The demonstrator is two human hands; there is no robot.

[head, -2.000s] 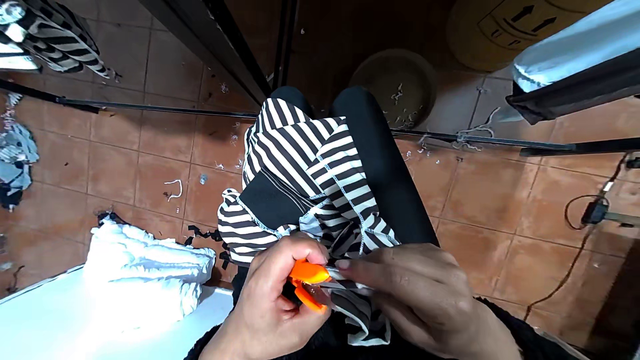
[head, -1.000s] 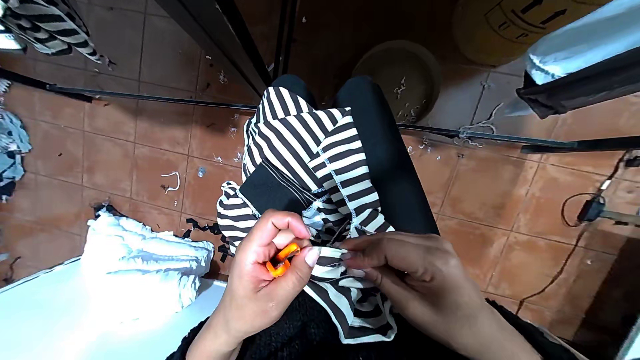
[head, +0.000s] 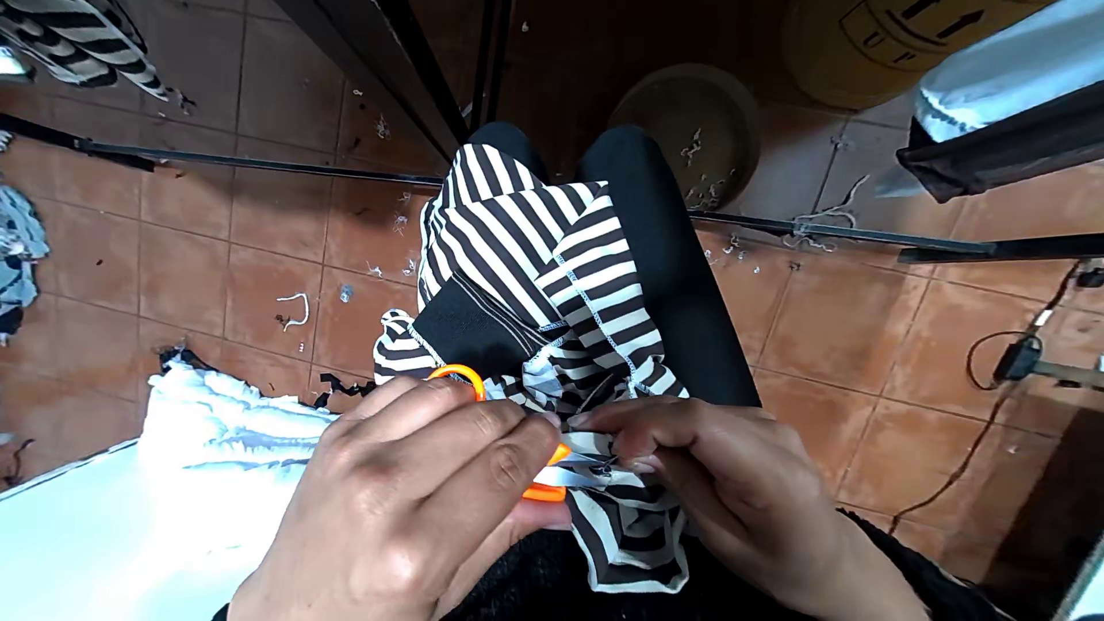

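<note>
Across my lap lies a black-and-white striped garment [head: 509,228] with a plain black panel [head: 470,323] and pale overlocked seams. My left hand [head: 423,474] holds small orange-handled scissors [head: 545,492]. Their blades are apart and point right, over the striped fabric just beside my right fingertips. My right hand [head: 716,474] pinches the fabric at the blade tips, where dark thread shows. The lower end of the striped piece hangs over my dark top, below both hands. My fingers hide part of the scissors' handles.
White folded cloth [head: 224,423] lies on a white surface [head: 129,526] at left. Black metal bars [head: 285,168] cross beyond my knees. A round basin [head: 690,138] with thread scraps stands under them. A cable with a black connector [head: 1018,358] runs along the tiled floor [head: 914,345] at right.
My left hand has turned palm down, and the scissors, whose blades were not visible a second ago, now have them spread at the fabric by my right fingers.
</note>
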